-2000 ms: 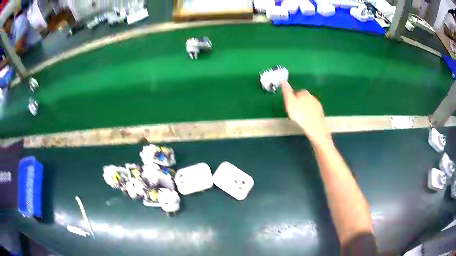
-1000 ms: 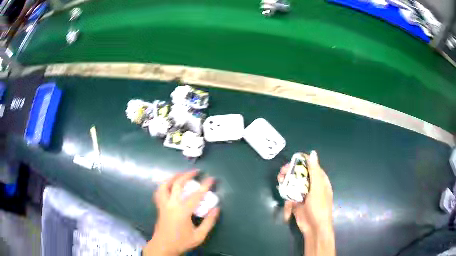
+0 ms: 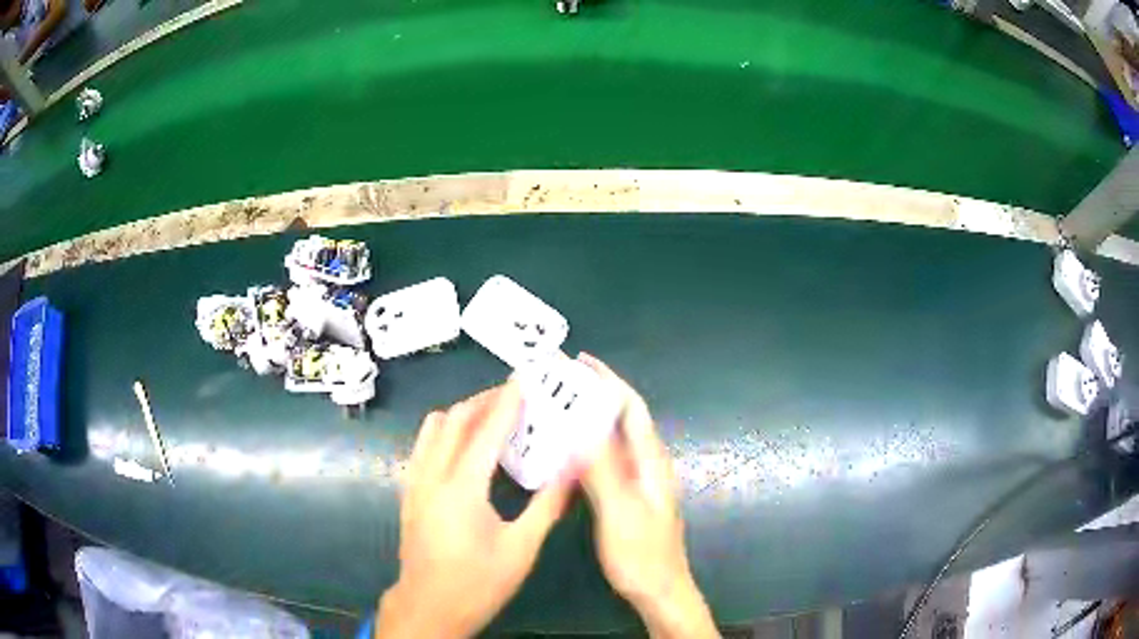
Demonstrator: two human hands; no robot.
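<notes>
My left hand point(image 3: 468, 499) and my right hand point(image 3: 633, 499) hold a white socket piece point(image 3: 565, 418) between them, low over the bench. Its smooth front face with dark slots is towards me; what lies behind it is hidden. Two white front covers lie face up just beyond my hands, one point(image 3: 415, 317) at the left and one point(image 3: 513, 320) nearly touching the held piece in view. A cluster of open bases point(image 3: 327, 260) with yellow and blue insides lies left of the covers.
A blue bin point(image 3: 36, 375) stands at far left, with a thin pale stick point(image 3: 152, 431) and a small white piece point(image 3: 134, 471) beside it. White adapters point(image 3: 1072, 383) lie at far right. The green conveyor point(image 3: 600, 112) runs beyond a pale strip point(image 3: 600, 191). A plastic-lined crate point(image 3: 175, 605) is at lower left.
My hands were apart, the left on a white piece and the right holding an open base. They have come together around one socket piece, its slotted face showing. The view has shifted.
</notes>
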